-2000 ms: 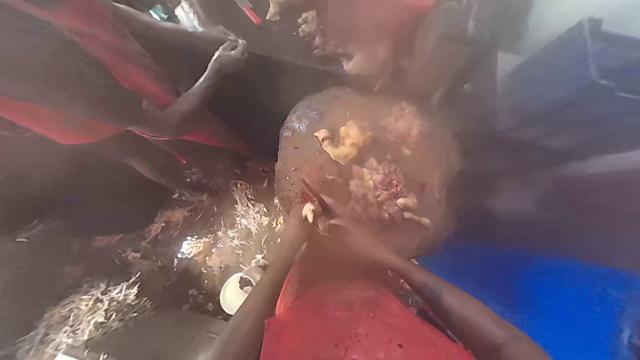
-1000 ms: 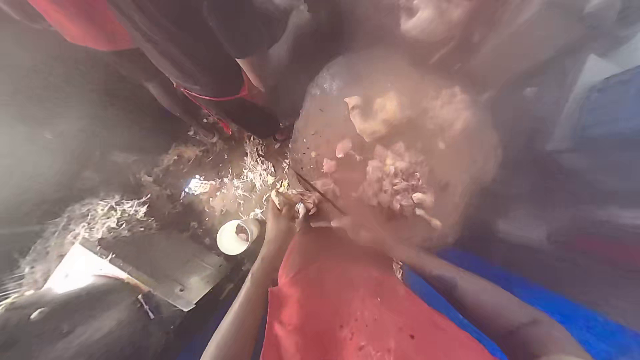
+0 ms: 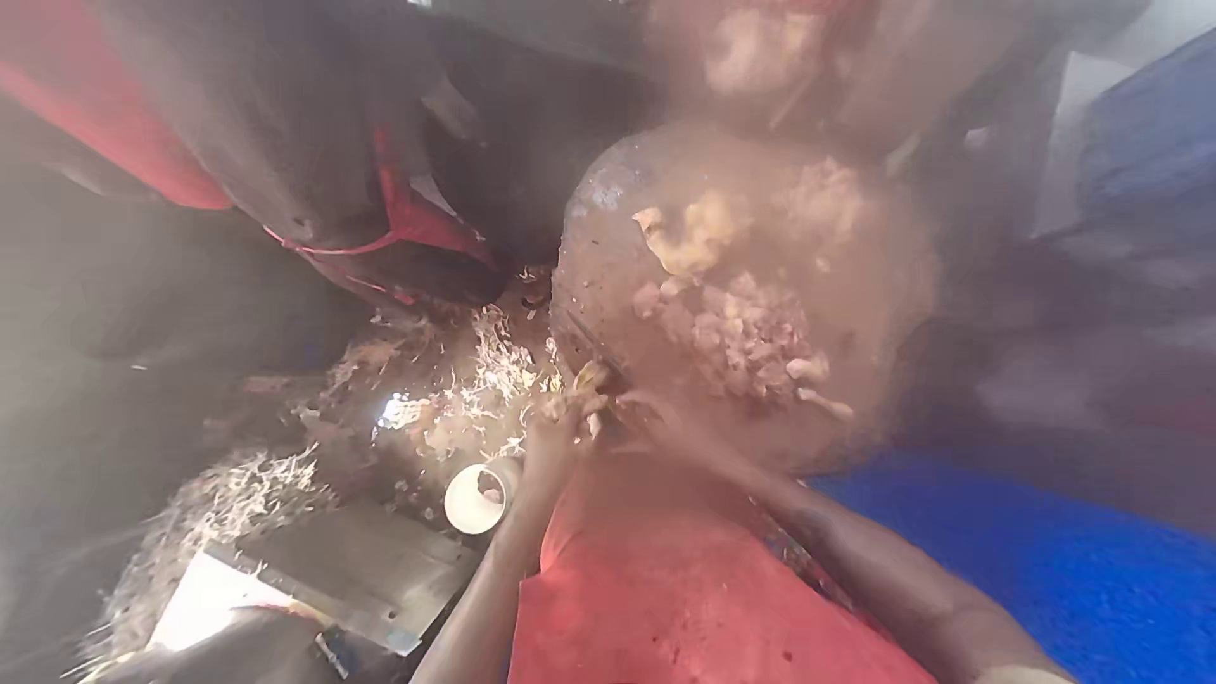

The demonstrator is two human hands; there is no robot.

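Observation:
A large round cutting block (image 3: 627,294) stands before me, bearing a heap of cut pale pink meat pieces (image 3: 746,332) and a yellowish piece, seemingly meat or skin (image 3: 693,233). At the block's near left edge, my left hand (image 3: 565,408) grips a yellowish piece, perhaps a chicken part (image 3: 591,378). My right hand (image 3: 651,413) is close beside it, closed on a knife; the dark blade (image 3: 594,340) points up and left over the block's edge. Haze blurs the view, and the knife's handle is hidden in my fingers.
Pale stringy scraps (image 3: 499,356) litter the ground left of the block. A white round container (image 3: 475,499) stands near my left forearm. Metal sheet (image 3: 361,570) lies lower left. A person in dark and red clothing (image 3: 332,190) is at upper left. Blue surface (image 3: 1026,570) lies right.
The person at upper left has shifted, and the bare arm seen there two seconds ago no longer shows. My hands remain together at the block's near edge. The view has moved somewhat.

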